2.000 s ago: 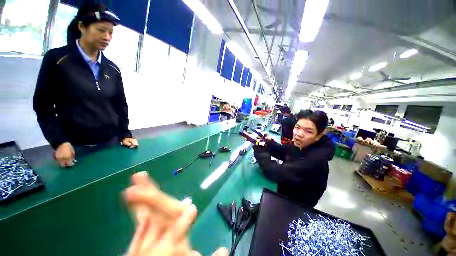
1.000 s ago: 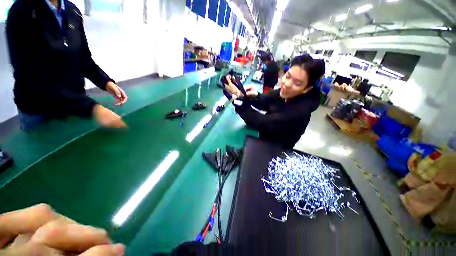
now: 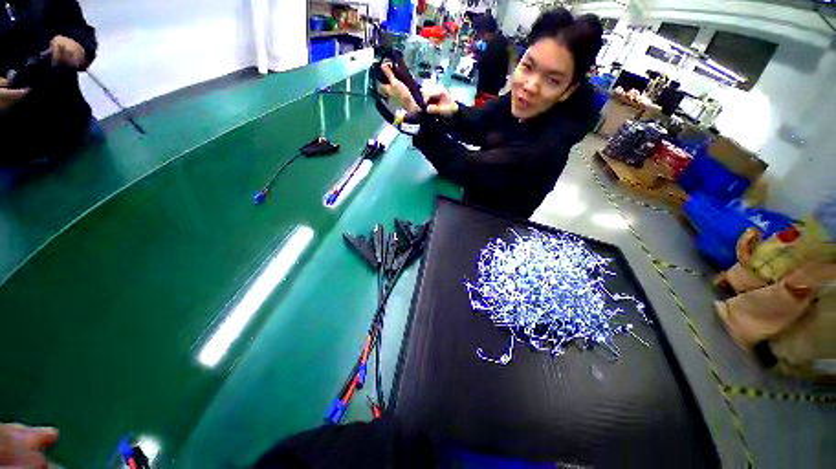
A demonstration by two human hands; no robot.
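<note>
My left hand (image 3: 26,445) is mostly cut off at the bottom left corner; only some fingers show, and what they hold cannot be told. Beside it, a blue plug with a bit of red and black lead (image 3: 133,453) shows at the bottom edge. A dark sleeve (image 3: 344,446) lies across the bottom middle, but my right hand is not in view. The black parts tray (image 3: 550,403) at the right bears a tangled pile of silver bent-wire springs (image 3: 545,289). Left of it lies a bundle of black clamps (image 3: 390,249) with red and blue cable ends.
The green conveyor belt (image 3: 156,275) runs away from me, with two clamp leads (image 3: 319,147) spaced along it. One person (image 3: 513,128) in black handles a clamp beyond the tray. Another person (image 3: 41,101) holds a dark item across the line. Boxes (image 3: 733,183) stand on the floor.
The view has tilted down and the tray appears higher. My left hand has moved down and left, mostly out of frame. Leads have shifted nearer, and the person across now holds a dark item.
</note>
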